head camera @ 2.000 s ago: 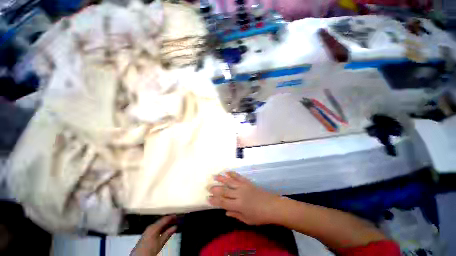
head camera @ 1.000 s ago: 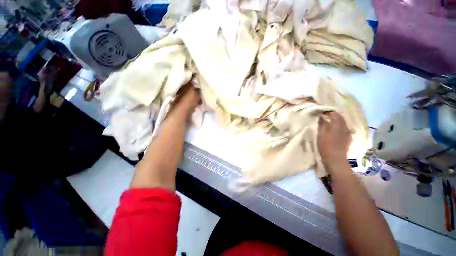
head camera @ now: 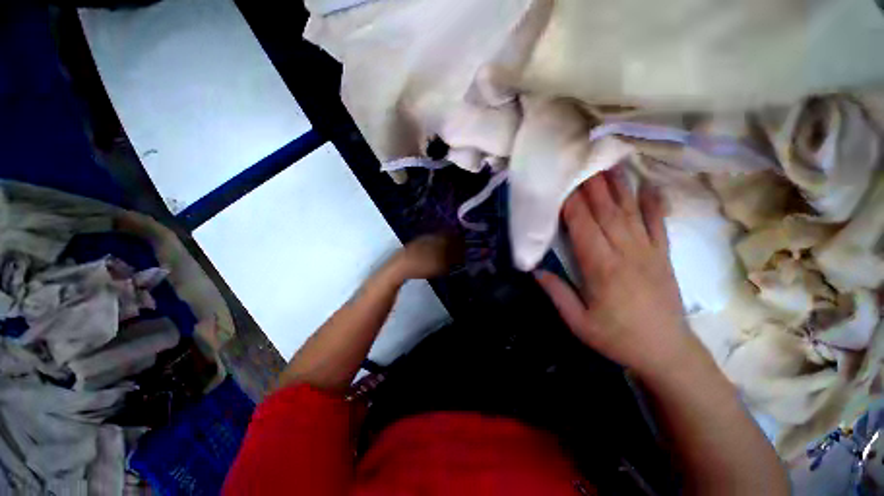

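Note:
Cream fabric panels (head camera: 582, 58) lie in a large heap across the top and right, with corners hanging over the table's front edge. My right hand (head camera: 625, 276) lies palm down at the heap's near edge, thumb apart, fingertips against the cloth; no grip shows. My left hand (head camera: 431, 257) is small and blurred, low in the dark gap below the hanging cloth; its fingers are hidden in shadow, so what it holds cannot be told. A narrow pale strip (head camera: 478, 205) dangles from the cloth near it.
Two white boards (head camera: 199, 97) with a dark blue bar between them lie at left. A pile of cream-grey cloth (head camera: 73, 339) is at the lower left, beside a blue crate or bag (head camera: 199, 441). Small metal parts show at the lower right edge.
The view has swung down and left. My left hand has left the heap and is down in the dark gap. My right hand is now flat by the heap's edge.

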